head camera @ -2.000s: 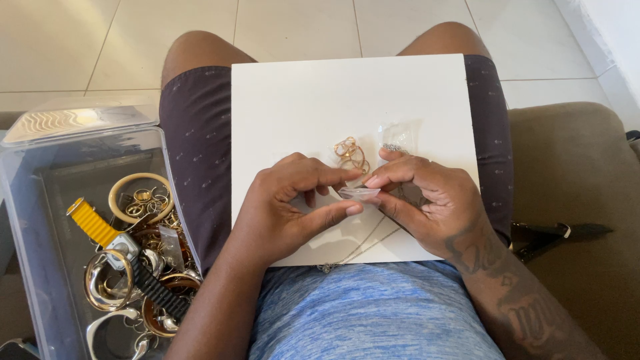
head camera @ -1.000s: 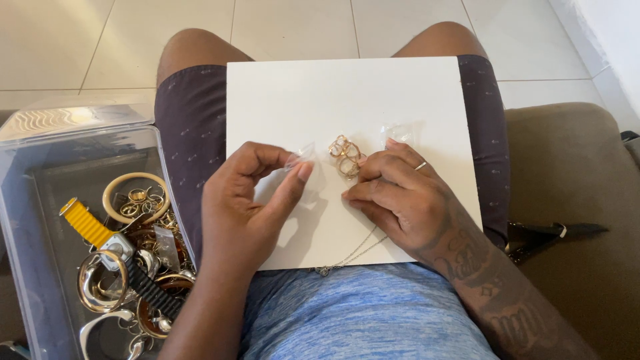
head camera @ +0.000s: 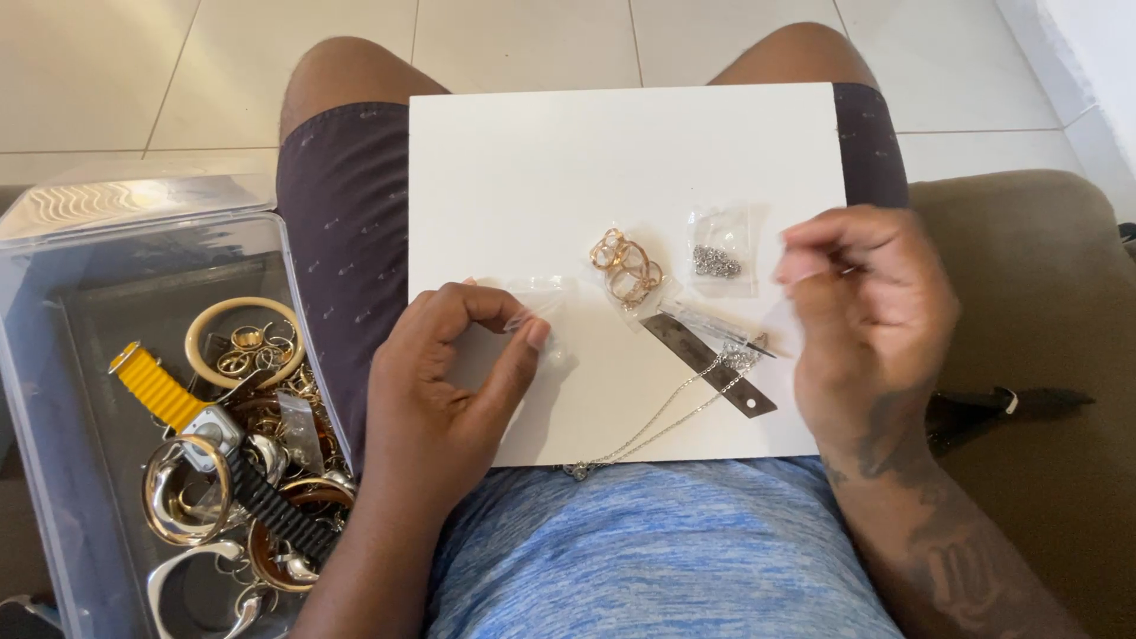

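My left hand [head camera: 461,373] pinches a small clear plastic bag [head camera: 543,306] between thumb and forefinger above the white board [head camera: 532,169] on my lap. My right hand [head camera: 865,311], blurred, is raised over the board's right edge; whether it holds anything cannot be told. Between the hands lie gold-coloured rings [head camera: 628,266] on or in a clear bag, and a zip bag [head camera: 721,226] with a bunched silver-coloured chain [head camera: 716,262]. Nearer me are a dark snap-off blade [head camera: 701,362], a clear pointed object [head camera: 706,321] and a silver-coloured chain necklace [head camera: 652,422] reaching the board's near edge.
At the left, an open clear plastic box [head camera: 288,257] holds bangles, rings and a watch [head camera: 213,435] with a yellow and black strap. A dark object with a pale band [head camera: 976,413] lies on the brown seat [head camera: 1021,266] at the right. Pale floor tiles show beyond my knees.
My right hand has moved right, off the middle of the board. The blade, the clear pointed object and the chained bag now show uncovered. My left hand still pinches clear plastic.
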